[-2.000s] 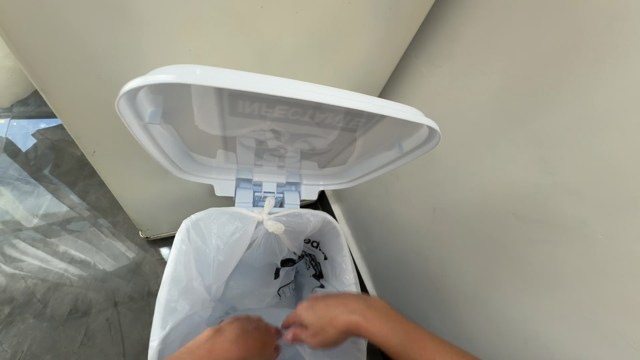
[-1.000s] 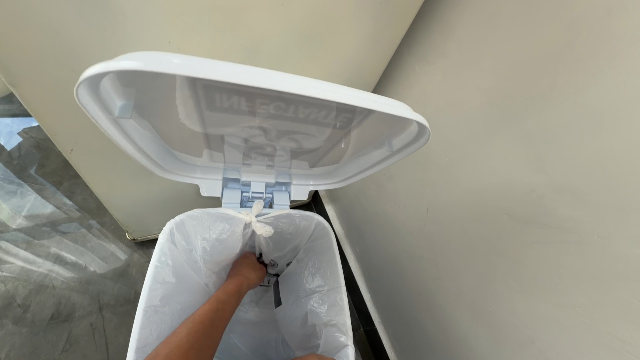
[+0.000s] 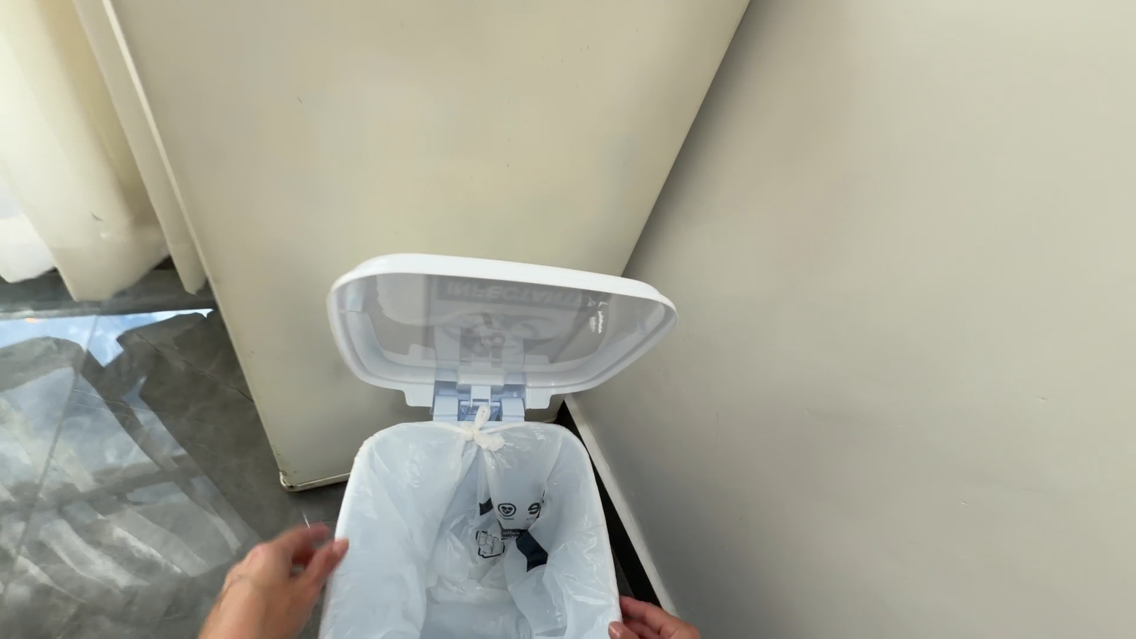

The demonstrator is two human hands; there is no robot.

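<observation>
A white plastic pedal-type bin (image 3: 335, 581) stands with its hinged lid (image 3: 506, 266) raised. A translucent white plastic liner bag (image 3: 390, 524) with dark printing lines it, folded over the rim and knotted (image 3: 482, 433) at the back by the hinge. At the bin's left side is my left hand (image 3: 280, 577), thumb and fingers apart, close to the rim and holding nothing that I can see. My right hand (image 3: 655, 619) is at the right rim, cut off by the bottom edge, its fingertips by the bag's folded edge; whether it grips the bag is unclear.
Behind the bin rises a cream-coloured panel (image 3: 399, 133) with a worn lower corner. A beige wall (image 3: 870, 311) with a pale baseboard runs close along the right. Pale curtains (image 3: 71, 160) hang at the upper left above shiny grey floor tiles (image 3: 106, 497).
One hand was inside the bag a second ago; now both hands are at the outer sides of the rim. The bag's inside is more open to view. The view has shifted.
</observation>
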